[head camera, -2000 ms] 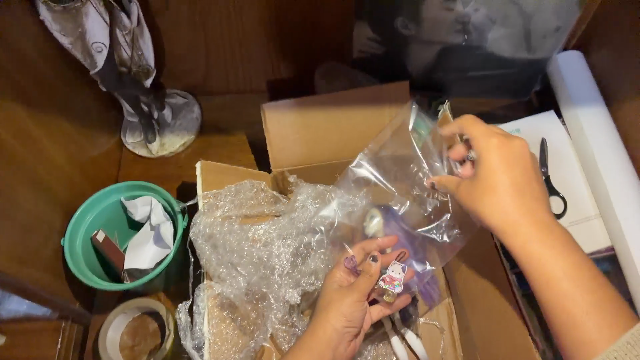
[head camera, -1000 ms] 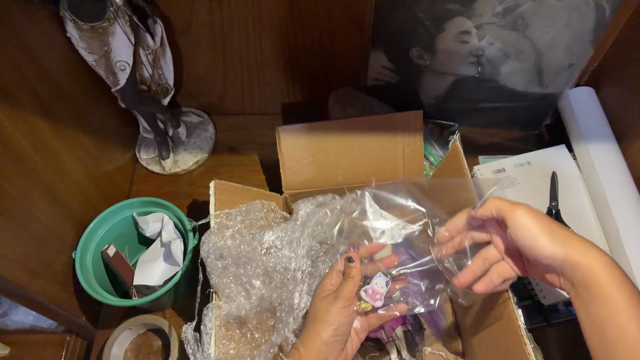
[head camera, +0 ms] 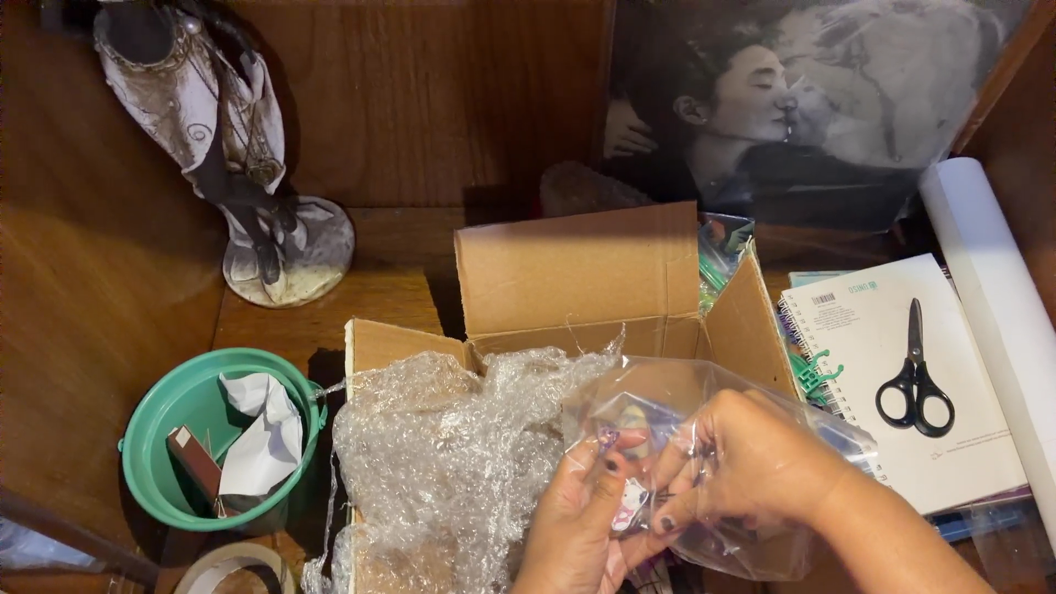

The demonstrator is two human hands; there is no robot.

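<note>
My left hand (head camera: pixel 586 503) holds a small white cat-like charm (head camera: pixel 631 505) from below, near the front of the cardboard box. My right hand (head camera: pixel 734 470) is inside a clear plastic bag (head camera: pixel 742 544), its fingers meeting those of my left hand at the charm. Something purple and pale shows blurred through the plastic, and I cannot tell what it is. Crumpled bubble wrap (head camera: pixel 437 445) fills the left part of the open cardboard box (head camera: pixel 577 272), beside my left hand.
At left stand a green bucket (head camera: pixel 148 487) with white paper and a brown box, a tape roll (head camera: pixel 198 569) and a figurine (head camera: pixel 289 256). At right lie black-handled scissors (head camera: pixel 916 388) on a spiral notebook (head camera: pixel 874 322), beside a white roll (head camera: pixel 990 247). A black-and-white picture (head camera: pixel 742 181) leans behind.
My right hand has moved from the outside of the clear bag to inside it, close to my left hand. My left hand still has the charm.
</note>
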